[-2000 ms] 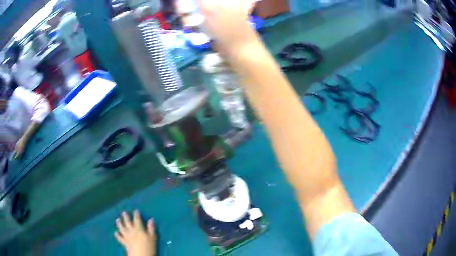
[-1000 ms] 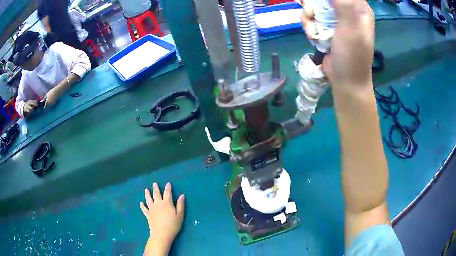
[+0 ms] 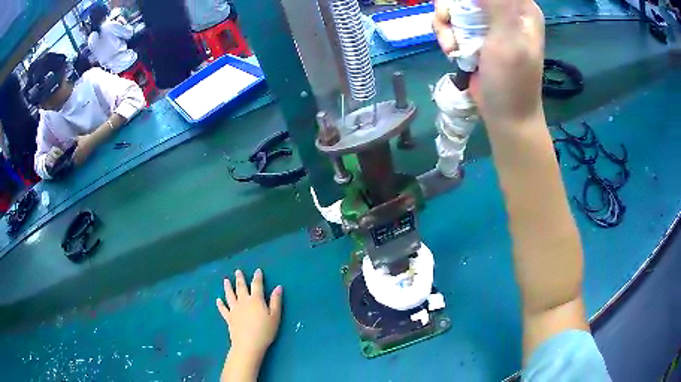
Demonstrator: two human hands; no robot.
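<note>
The hand press (image 3: pixel 392 231) stands in front of me, with a green frame, a silver spring (image 3: pixel 353 52) above and a white wrapped round fixture (image 3: pixel 399 287) under its ram. No headband shows under the ram. My right hand (image 3: pixel 502 63) is closed around the white-wrapped lever handle (image 3: pixel 454 123), at the top right of the press. My left hand (image 3: pixel 252 310) lies flat on the blue-green bench, left of the press base (image 3: pixel 407 339), fingers spread and empty.
Headband assemblies lie on the green conveyor at left (image 3: pixel 79 237), beside the press (image 3: pixel 272 168) and at right (image 3: pixel 561 79). Loose black yokes (image 3: pixel 597 171) lie right of the press. Blue trays (image 3: pixel 216 88) are beyond. A seated person (image 3: pixel 86 112) works at far left.
The view has steadied and shifted. The headband behind the press on the left has moved right and is partly hidden by the press frame. My right hand stays on the lever, my left on the bench.
</note>
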